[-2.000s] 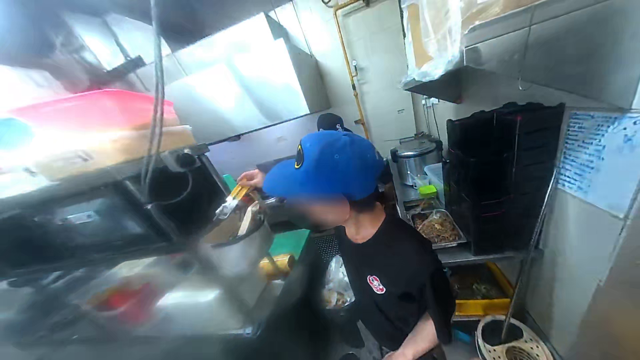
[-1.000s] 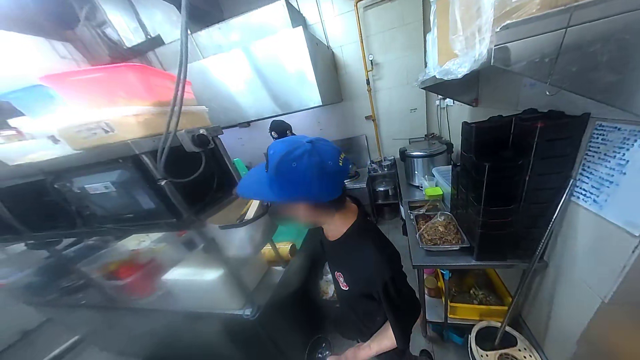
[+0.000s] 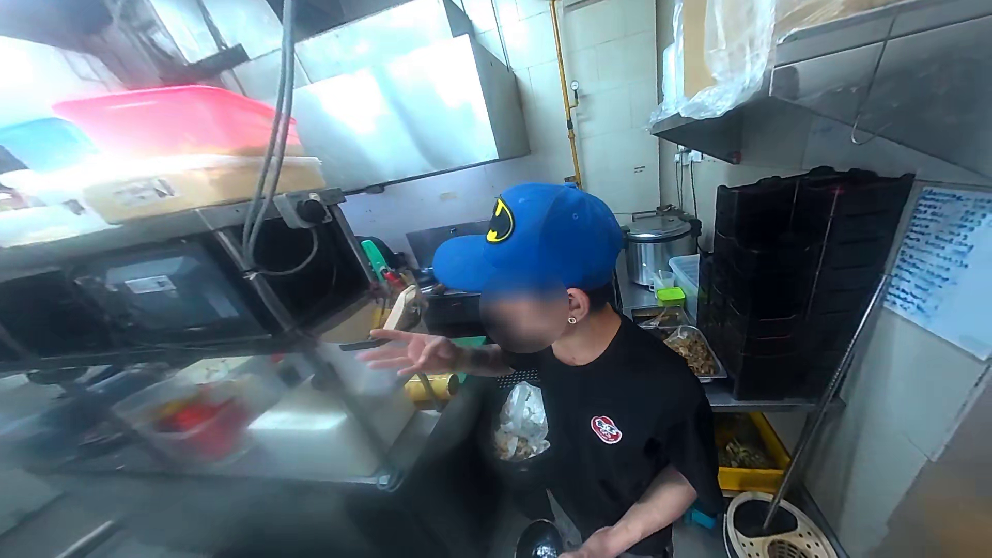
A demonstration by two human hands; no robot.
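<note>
Neither my left hand nor my right hand shows in the head view. Close in front stands a co-worker in a blue cap (image 3: 542, 236) and a black T-shirt (image 3: 632, 418). One of the co-worker's hands (image 3: 415, 353) reaches out over the counter with its fingers spread. Their other hand (image 3: 601, 542), low in the view, is at a dark, shiny round object (image 3: 540, 539), perhaps a bowl or ladle. A clear plastic bag (image 3: 523, 418) with pale contents lies beside their body.
At the left, a microwave oven (image 3: 163, 287) sits below a shelf with a pink plastic tub (image 3: 178, 116). Black stacked crates (image 3: 763, 294), a steel cooker (image 3: 659, 248) and a tray of food (image 3: 690, 349) stand right. A mop bucket (image 3: 736, 535) is on the floor.
The co-worker's extended hand now shows over the counter; one second ago it was not visible. Another person in a dark cap, seen behind them earlier, is out of sight. The view has shifted.
</note>
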